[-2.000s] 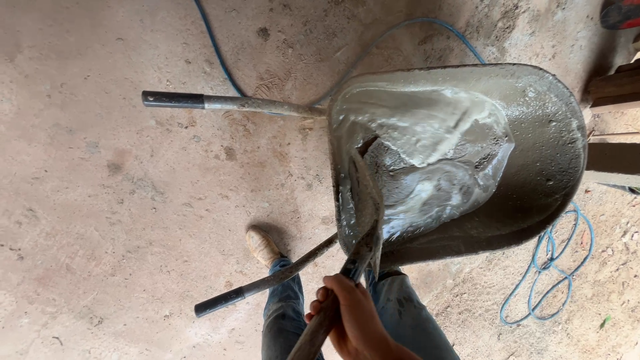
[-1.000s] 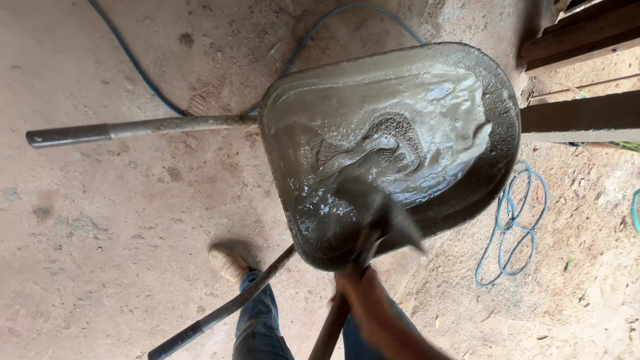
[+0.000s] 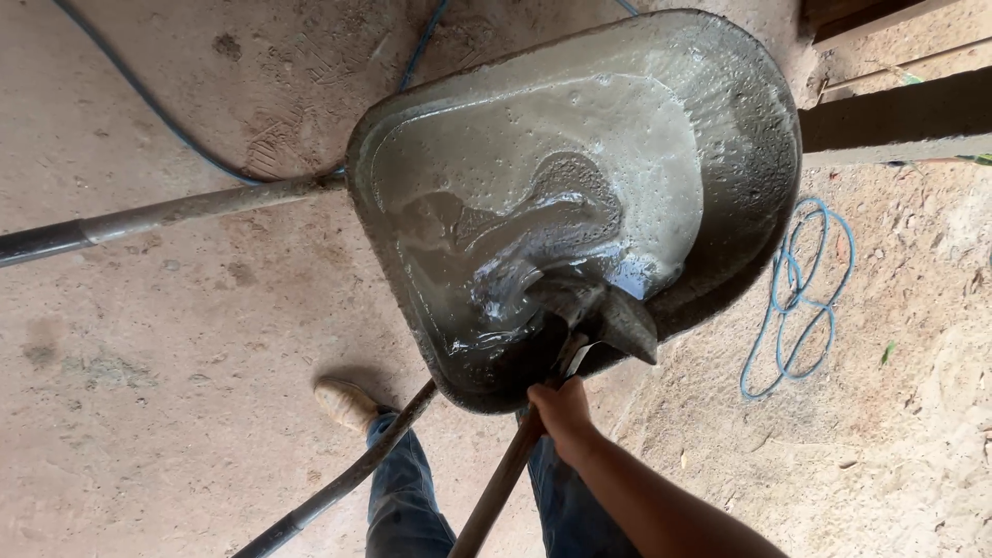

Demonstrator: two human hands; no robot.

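Note:
My right hand (image 3: 562,415) is closed around the wooden shaft of a long-handled tool (image 3: 500,484), close to its metal head. The head, seemingly a shovel's (image 3: 628,322), is coated in wet mix and lies at the near side of a metal wheelbarrow tray (image 3: 391,302), partly in the mix. Wet grey cement mix (image 3: 651,155) covers much of the tray, smooth and pale at the far side, swirled and darker by the blade. Outside the view are my left hand and the shaft's lower end.
Two wheelbarrow handles (image 3: 209,203) reach out leftward, one crossing by my boot (image 3: 349,403) and jeans. A thin blue hose or cord (image 3: 147,97) runs behind the upper handle; blue loops (image 3: 829,310) lie on the dirt at right. A dark beam (image 3: 899,116) adjoins the tray's right side.
The tool's blade has moved through the mix and now sits lower at the tray's near side. The mix's swirl pattern has changed. My right hand stays on the shaft.

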